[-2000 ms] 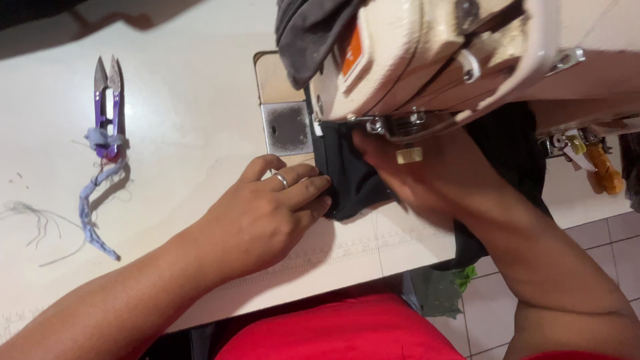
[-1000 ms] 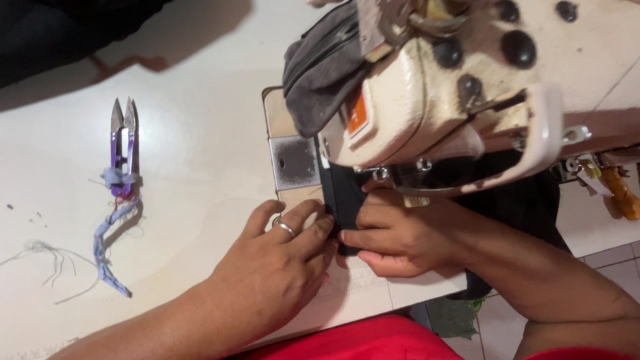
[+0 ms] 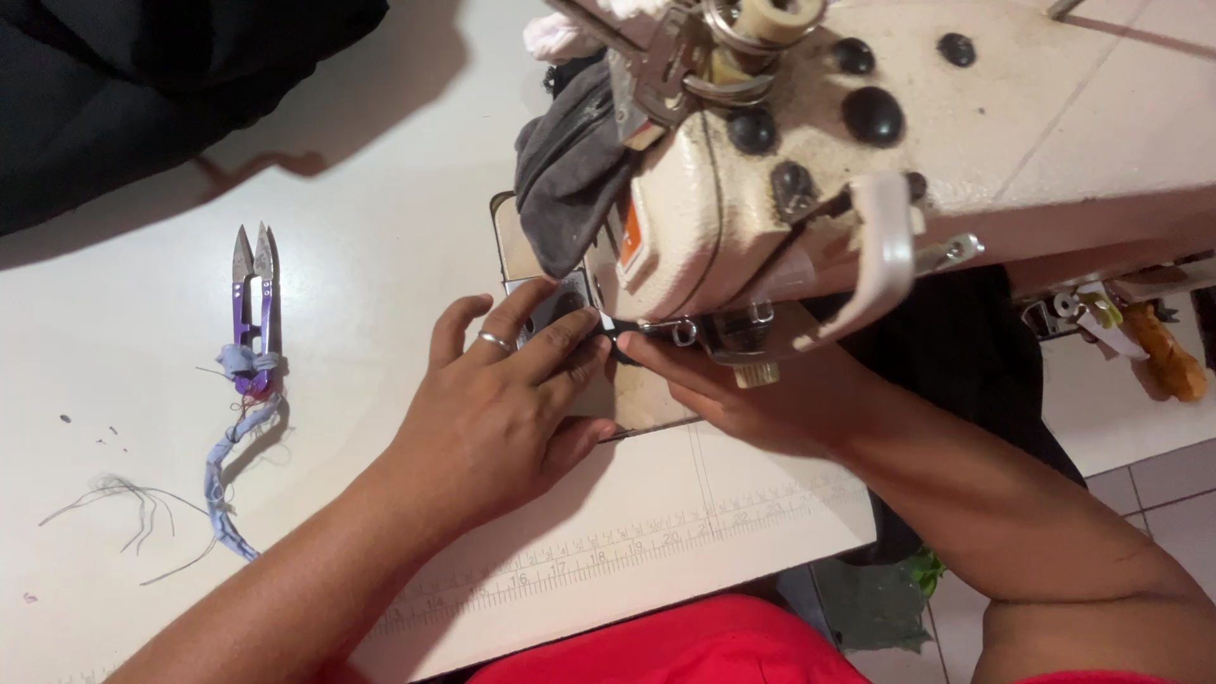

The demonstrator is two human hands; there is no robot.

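Note:
Under the head of a cream sewing machine (image 3: 988, 123), black fabric (image 3: 936, 351) reaches the needle area and drapes off to the right. My left hand (image 3: 499, 408), with a ring on one finger, lies palm down over the metal plate (image 3: 546, 299), fingertips by the presser foot, which is mostly hidden. Facing it from the right, my right hand (image 3: 741, 389) has its fingers at the fabric's edge beneath the machine head, partly covered by it. Whether either hand pinches the cloth does not show. Thread snips (image 3: 254, 313) with purple handles lie on the table at the left.
A pale blue cloth cord (image 3: 220, 475) is tied to the snips, near loose threads (image 3: 133, 494). Dark cloth (image 3: 161, 85) fills the upper left corner. A grey cloth (image 3: 575, 161) hangs on the machine head. A printed ruler (image 3: 589, 560) runs along the table's front edge.
Both hands have moved up toward the presser foot. The black fabric that showed in front of the foot is now mostly out of sight there. The view has shifted.

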